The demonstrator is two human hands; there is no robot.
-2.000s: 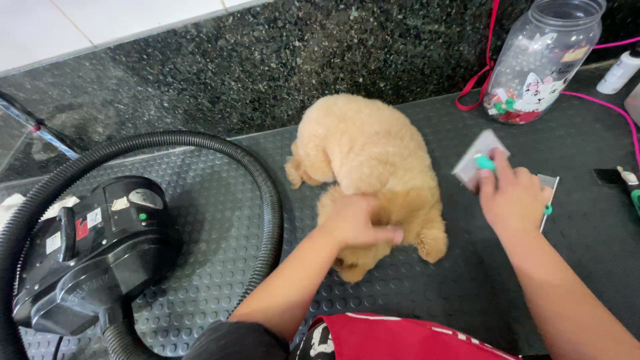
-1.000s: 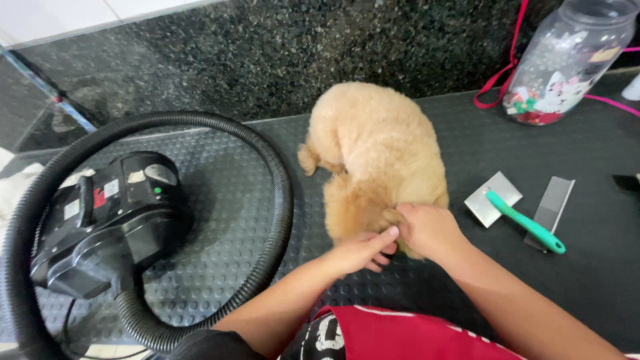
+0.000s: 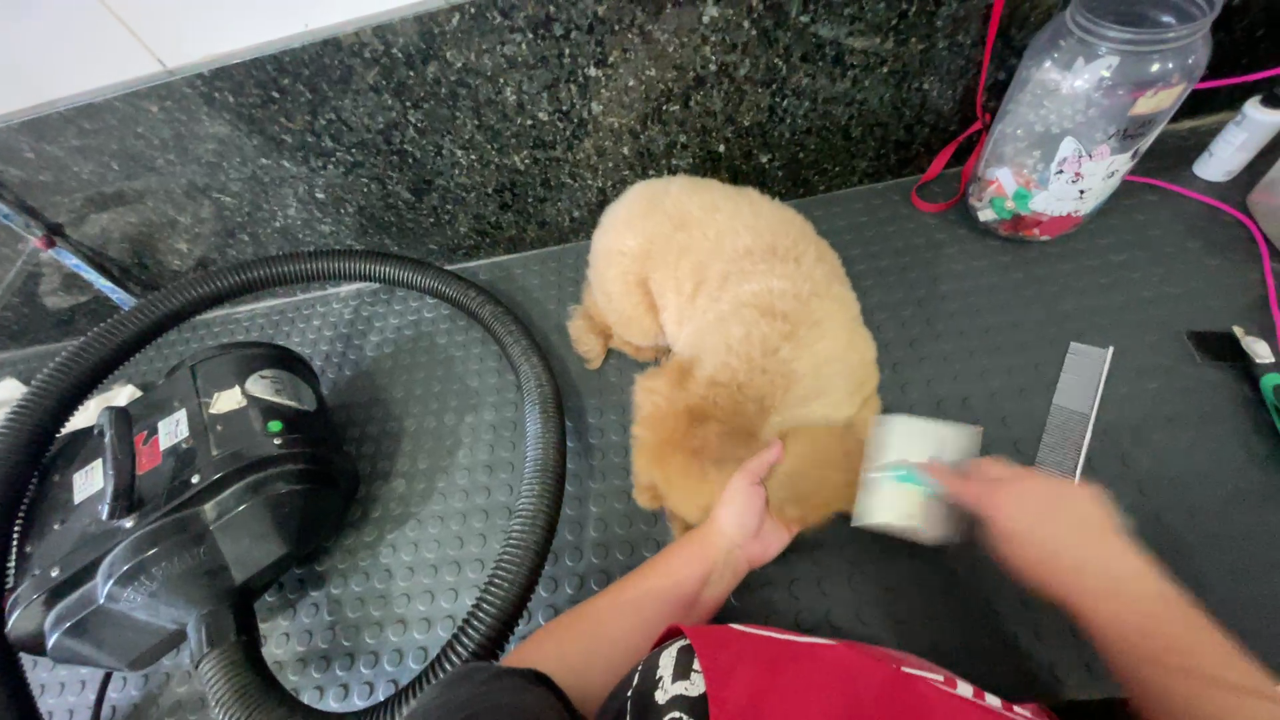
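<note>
A small curly-coated apricot dog (image 3: 740, 270) lies curled on the black rubber-topped table, its face hidden from view. My left hand (image 3: 750, 515) is at the dog's head and ear, thumb on top of the fur and the other fingers partly hidden underneath. In my right hand (image 3: 1020, 520), blurred by motion, is a slicker brush (image 3: 918, 480) with a teal handle; its pad is beside the dog's ear, at the right edge of the fur. A metal grooming comb (image 3: 1073, 415) lies on the mat just beyond my right hand.
A black pet dryer (image 3: 180, 500) with a looped ribbed hose (image 3: 545, 420) occupies the left side. A clear plastic jar (image 3: 1090, 120) stands at the back right, near a red strap (image 3: 945, 175), pink cord (image 3: 1225, 210) and white bottle (image 3: 1237, 140). A green-handled tool (image 3: 1268, 385) lies at the right edge. A granite wall (image 3: 450, 130) runs behind.
One second ago both my hands were at the dog's head and the brush lay beside the comb. Now my right hand has taken hold of the brush, while my left stays at the head.
</note>
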